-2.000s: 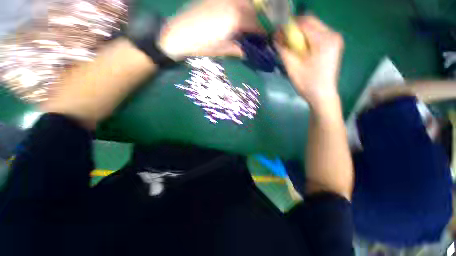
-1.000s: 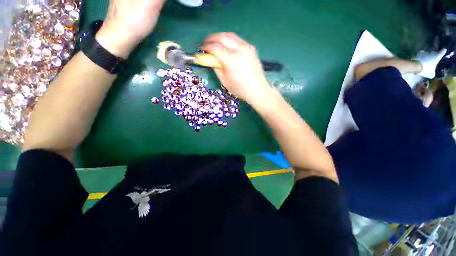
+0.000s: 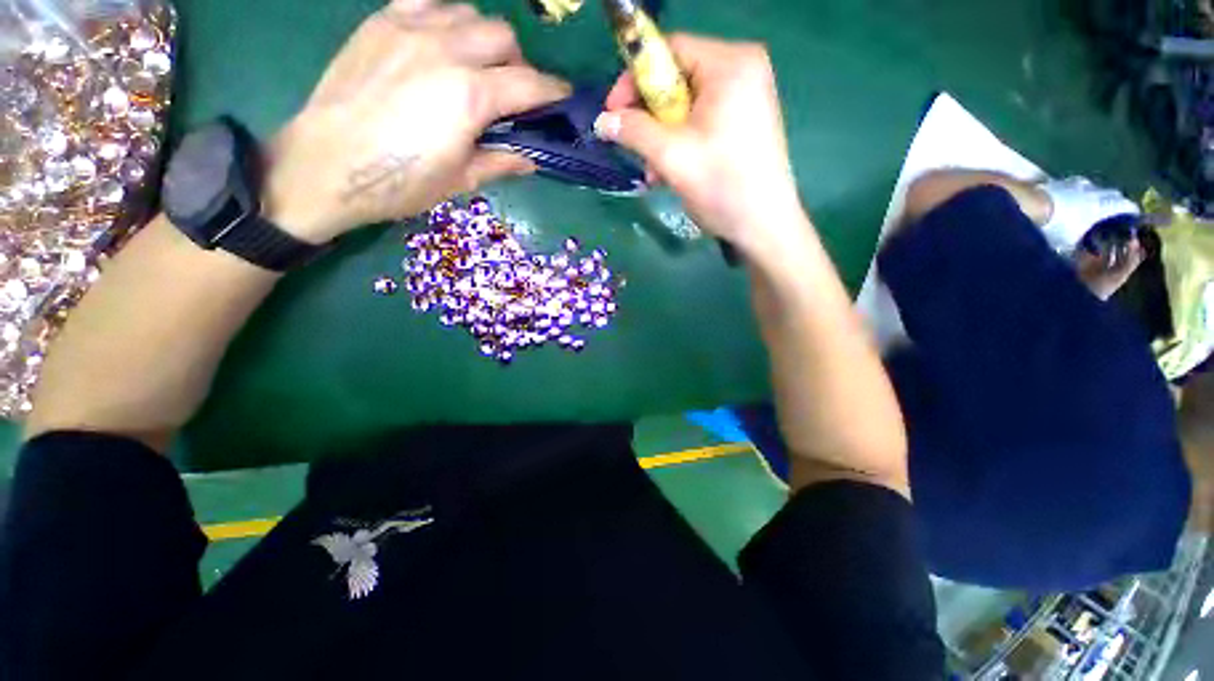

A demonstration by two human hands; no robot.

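Note:
A dark navy sandal piece [image 3: 566, 140] with a pale edge is at the top centre. My left hand [image 3: 406, 120], with a black watch at the wrist, grips its left end. My right hand [image 3: 726, 140] holds the yellow-handled hammer [image 3: 652, 67] upright in the palm, its head mostly cut off by the top edge. The thumb and fingertips of that hand touch the right part of the dark piece, and whether a stud is between them cannot be told. A loose heap of pink-purple shiny studs [image 3: 506, 282] lies on the green table just below the piece.
A large clear bag of copper-pink studs [image 3: 73, 160] lies at the left. A neighbour in a navy shirt [image 3: 1038, 386] is at the right, with a white glove [image 3: 1085, 213] and a white sheet [image 3: 939, 153] by the arm. Dark items lie at the top right.
My left hand has come down and right into view with the dark piece. My right hand has moved up and right from the heap, and the hammer has turned upright.

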